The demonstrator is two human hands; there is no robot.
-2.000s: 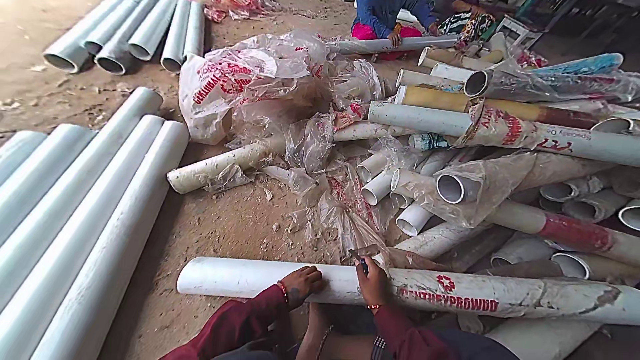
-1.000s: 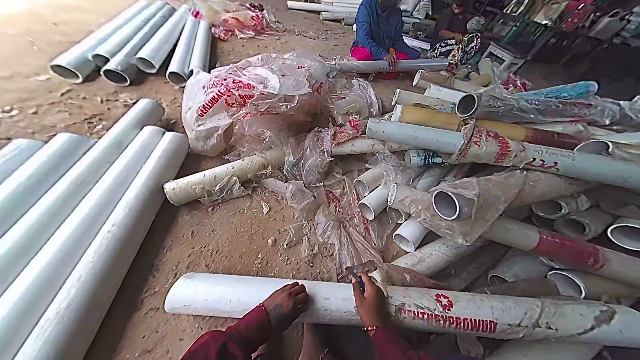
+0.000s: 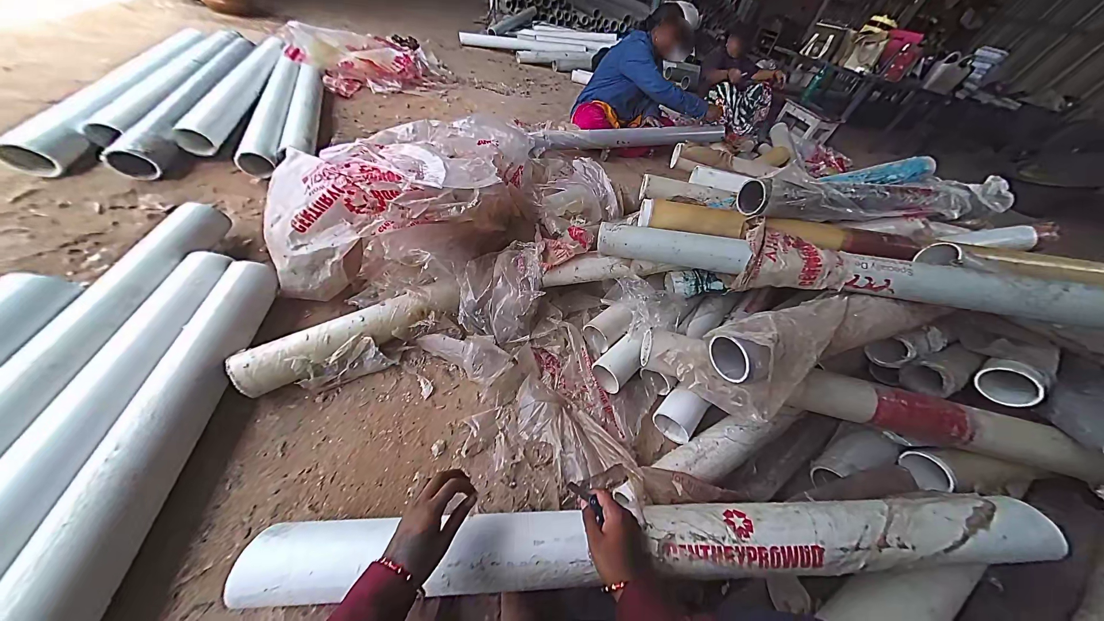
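Note:
A long white tube (image 3: 509, 543) lies crosswise just in front of me, its right part covered in a printed wrap (image 3: 862, 530) with red writing. Over the tube's left part is my left hand (image 3: 431, 526), fingers curled and apart, with nothing in it. My right hand (image 3: 614, 535) is closed around a small dark-handled tool (image 3: 593, 504), probably a knife, at the left edge of the wrap. Its blade points up and to the left. Torn clear plastic film (image 3: 569, 423) lies just beyond that hand.
White tubes (image 3: 129, 440) lie side by side at left, more grey-white tubes (image 3: 207, 95) behind. A heap of mixed tubes (image 3: 923, 423) fills the right. Crumpled plastic wrapping (image 3: 388, 198) lies mid-ground. A person in blue (image 3: 634, 82) and another person (image 3: 737, 78) sit beyond.
My left hand has lifted its fingers from the tube, where it rested before. My right hand stays by the wrap's edge with the tool. The view has tilted upward.

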